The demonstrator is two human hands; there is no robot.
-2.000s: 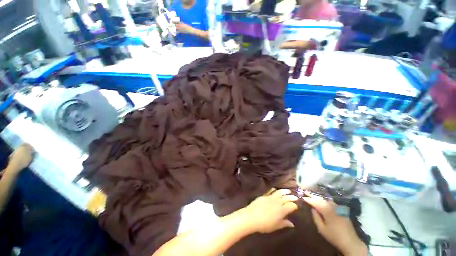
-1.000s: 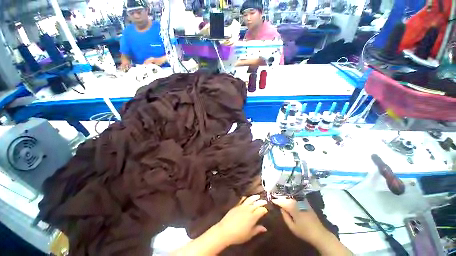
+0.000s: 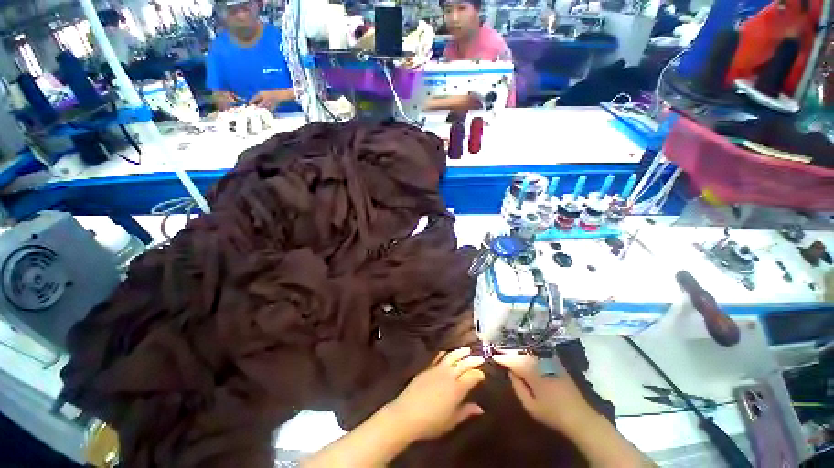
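Observation:
Dark brown fabric (image 3: 265, 292) lies in a large crumpled heap left of the sewing machine (image 3: 521, 306) and runs under its needle area (image 3: 489, 350). My left hand (image 3: 443, 393) lies on the fabric just left of the needle, fingers pressing it down. My right hand (image 3: 539, 388) is at the right of the needle, with thumb and fingers on the fabric edge. The fingertips of both hands nearly meet at the presser foot. The needle itself is too small to make out.
Thread snips (image 3: 672, 397), a black-handled screwdriver (image 3: 722, 439) and a phone (image 3: 766, 430) lie on the right. Bobbins (image 3: 585, 218) stand on the machine top. A pink basket (image 3: 741, 174) is behind right. A grey round-vented unit (image 3: 55, 274) is at left. Two people sit across.
The view has swung right since the first frame, so the things appear further left. Both hands stay on the fabric at the needle, with little visible change in the last second.

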